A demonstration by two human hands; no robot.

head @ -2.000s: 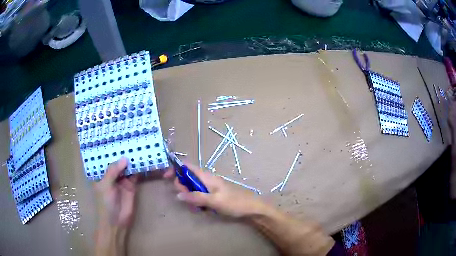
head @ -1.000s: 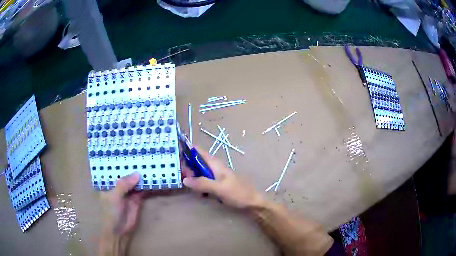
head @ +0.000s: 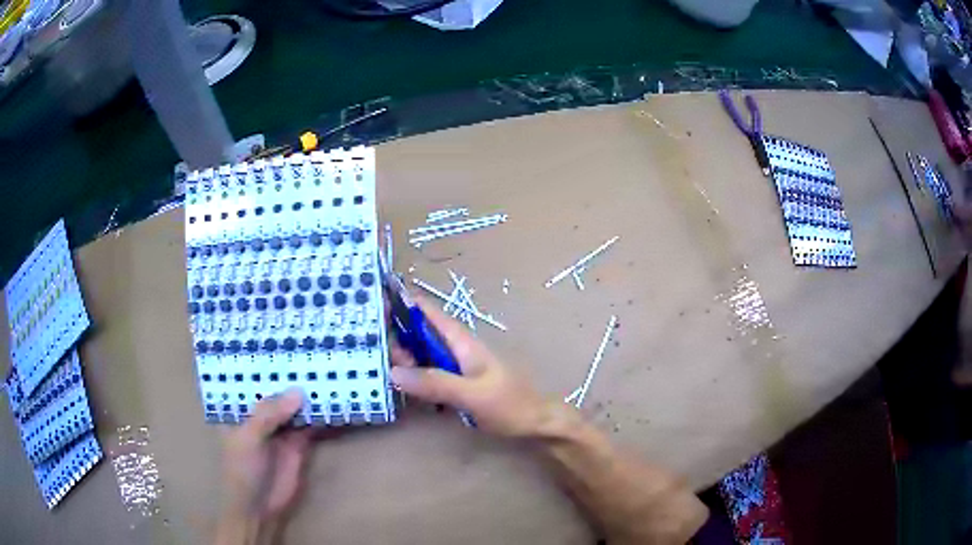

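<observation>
A white-blue PCB panel (head: 286, 287) with rows of dark dots is held up in front of me, over the brown bench. My left hand (head: 272, 452) grips its lower edge, thumb on the face and fingers behind. My right hand (head: 469, 378) holds blue-handled side cutters (head: 426, 339), with the jaws at the panel's right edge. The jaw tips are partly hidden at the edge. Thin white waste strips (head: 458, 227) lie loose on the bench to the right of the panel.
Overlapping panels (head: 48, 309) lie at the far left. Purple-handled pliers (head: 746, 119) touch another panel (head: 812, 202) at the right. A yellow-and-black screwdriver (head: 309, 141) lies by the metal post (head: 187, 91). Scrap specks (head: 136, 468) lie in patches. Part of a person shows at the right edge.
The panel has turned more upright and sits slightly lower in view. The cutters have moved with it and stay at its right edge. The whole view has shifted a little.
</observation>
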